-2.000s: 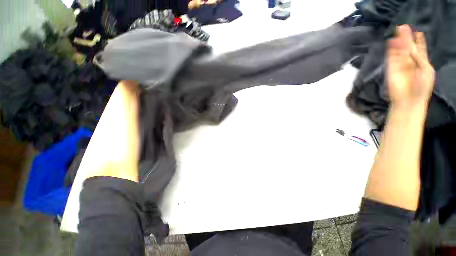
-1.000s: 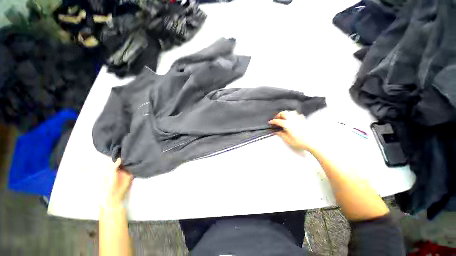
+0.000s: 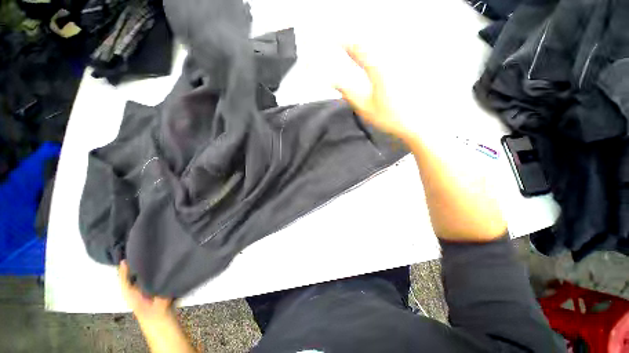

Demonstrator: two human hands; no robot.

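A dark grey hooded garment (image 3: 296,158) lies spread on the white tabletop (image 3: 358,234), with a light line along its near edge. One sleeve stands up blurred near the top left. My left hand (image 3: 148,296) grips the rounded part of the garment at its lower left corner, at the table's front edge. My right hand (image 3: 365,89) is raised above the garment's far right side, fingers apart and empty. The pink-white snips (image 3: 488,150) lie on the table to the right, touched by neither hand.
A black phone (image 3: 526,165) lies beside the snips. A heap of dark garments (image 3: 572,103) hangs over the right edge. A checked bundle (image 3: 127,34) is at the far left. A blue bin (image 3: 27,207) is left of the table, a red stool (image 3: 579,314) at lower right.
My right hand has let go of the garment's near right edge and moved up and away. The garment is more spread out, with a sleeve swung up. My left hand still holds the left corner, now nearer.
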